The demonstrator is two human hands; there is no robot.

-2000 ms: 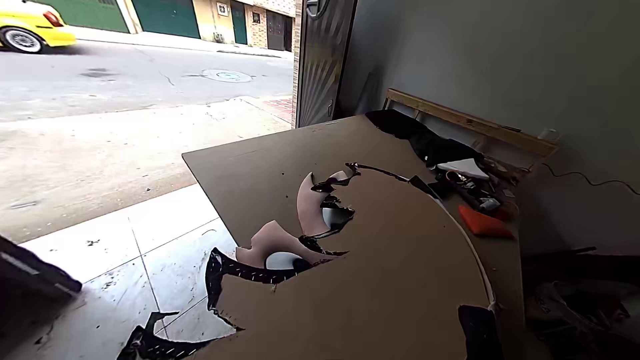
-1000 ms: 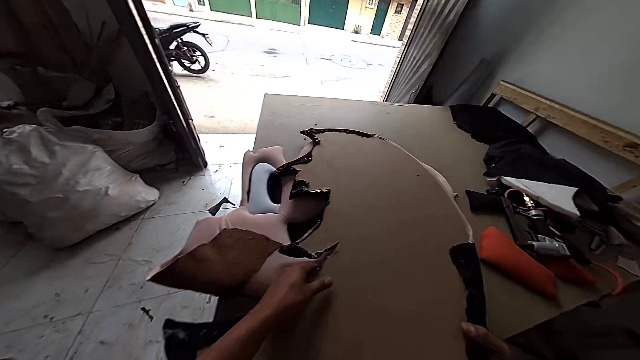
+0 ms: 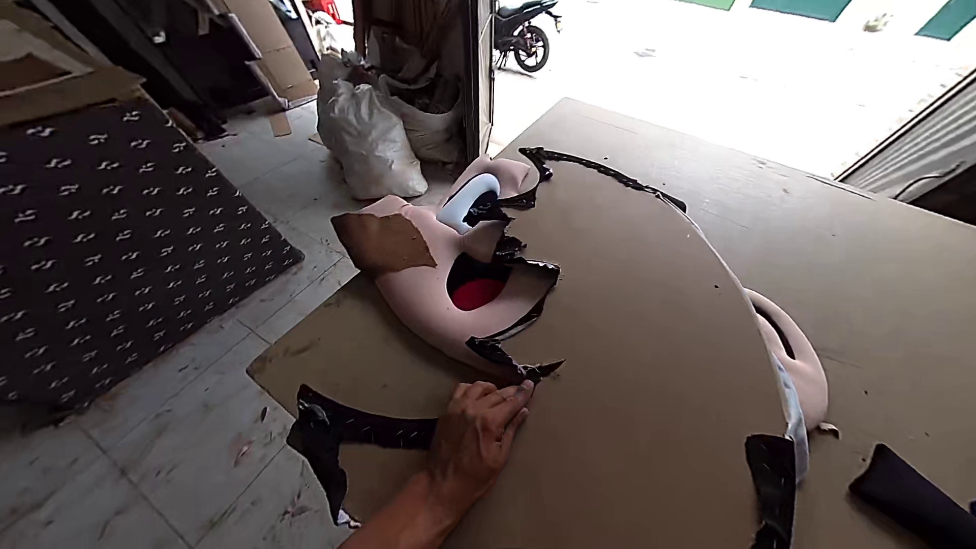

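A large curved board [image 3: 640, 320] lies on the work table, with black fabric strips stapled along parts of its edge. Pink padded fabric [image 3: 404, 305], printed or pieced with a face-like shape, a red mouth and a white and blue eye, wraps out from under the board's left side. My left hand [image 3: 484, 427] pinches the black fabric edge [image 3: 537, 371] at the lower left of the board. Another pink padded part with a dark slot [image 3: 808, 366] sticks out at the right. My right hand is out of view.
The table top [image 3: 877, 252] reaches beyond the board. A dark patterned panel [image 3: 137, 252] stands at the left. White sacks [image 3: 374, 145] sit by the doorway, and a motorcycle [image 3: 526, 34] is parked outside. A black fabric piece [image 3: 907, 488] lies at lower right.
The view has swung left. More of the pink face, with its red mouth, now shows at the board's left. My left hand stays at the fabric edge; my right hand has left the view.
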